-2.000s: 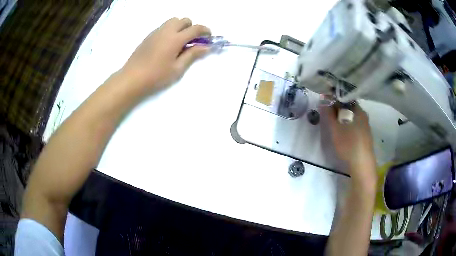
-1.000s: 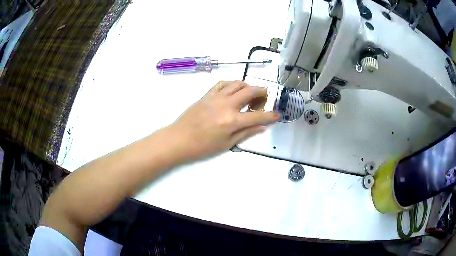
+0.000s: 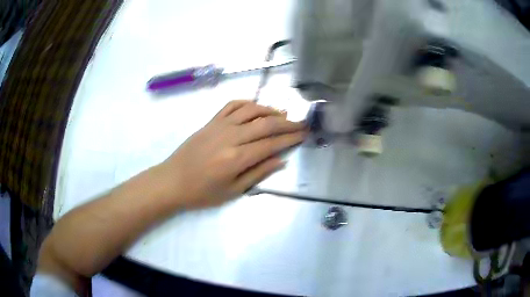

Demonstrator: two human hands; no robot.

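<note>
My left hand (image 3: 232,154) lies over the machine bed, fingers stretched toward the needle plate area under the white machine head (image 3: 340,52). Its fingertips are at the dark presser foot area (image 3: 317,118); blur hides whether they hold anything. The purple-handled screwdriver (image 3: 185,80) lies on the table beyond the hand, its shank pointing right to the head. A small silver bobbin case or bobbin (image 3: 335,217) lies on the table in front of the bed's edge. My right hand is not in view.
A yellow tape roll (image 3: 459,220) stands at the right with the dark phone (image 3: 502,212) against it. Green scissor handles (image 3: 493,264) lie below. Small pale rings are beside the tape. Cream knobs (image 3: 370,145) stick out under the head. Dark plaid cloth (image 3: 40,93) lies at the left.
The screwdriver was in my left hand, then lay on the table. My left hand moved to the needle area. My right hand left the picture. The view has since shifted closer to the head.
</note>
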